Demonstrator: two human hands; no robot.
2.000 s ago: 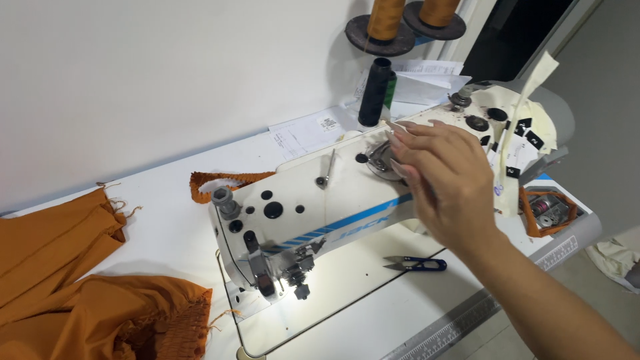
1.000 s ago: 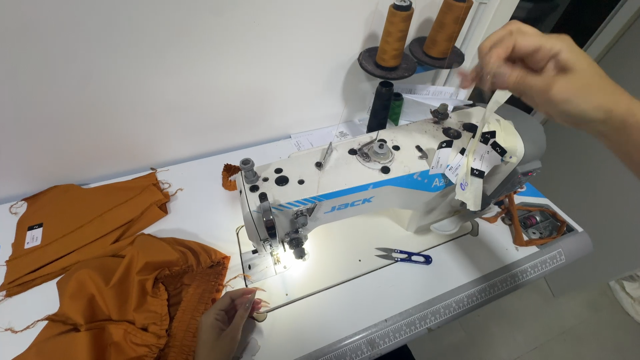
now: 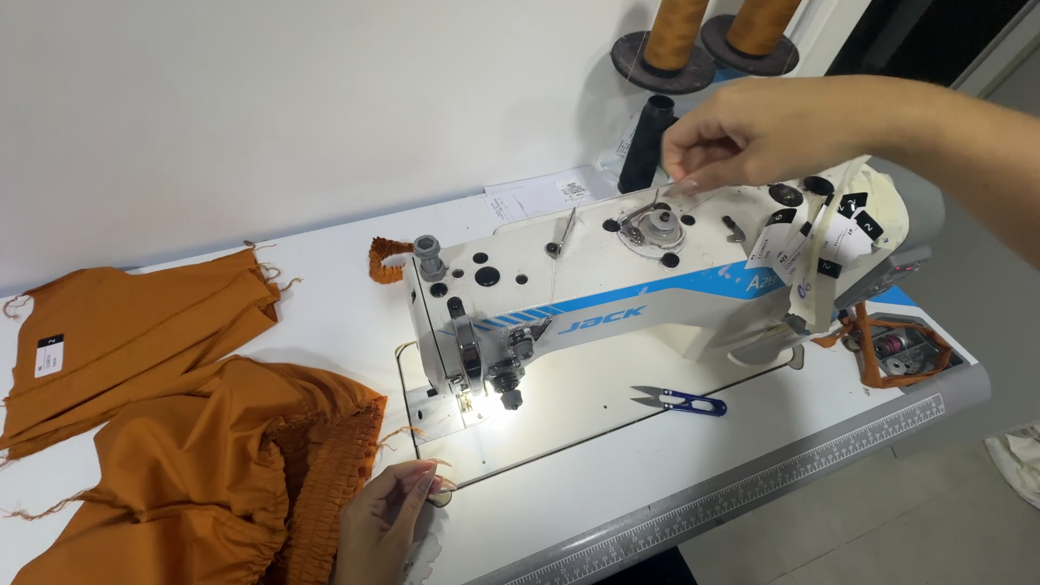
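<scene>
A white and blue Jack sewing machine (image 3: 601, 313) stands lit at its needle. My right hand (image 3: 723, 142) is over the machine's top, just above the bobbin winder (image 3: 660, 227), fingertips pinched together; whether thread is between them cannot be made out. By the front left corner of the machine bed, my left hand (image 3: 398, 508) has thumb and index finger close together, and I cannot tell if it holds thread. Left of it lies gathered rust-orange fabric (image 3: 203, 455), with flat orange pieces (image 3: 146, 341) behind. Blue-handled thread snips (image 3: 691, 402) rest on the bed's front edge.
Orange thread cones (image 3: 673, 36) stand on holders at the back, beside a black thread cone (image 3: 646, 142). Labelled fabric strips (image 3: 812, 244) hang over the machine's right end. A bobbin tray (image 3: 902, 349) sits at the right. A ruler strip (image 3: 731, 496) runs along the table's front edge.
My right hand has moved left and down from above the labelled strips to over the bobbin winder. My left hand, absent from the oldest frame, stays near the bed's front left corner.
</scene>
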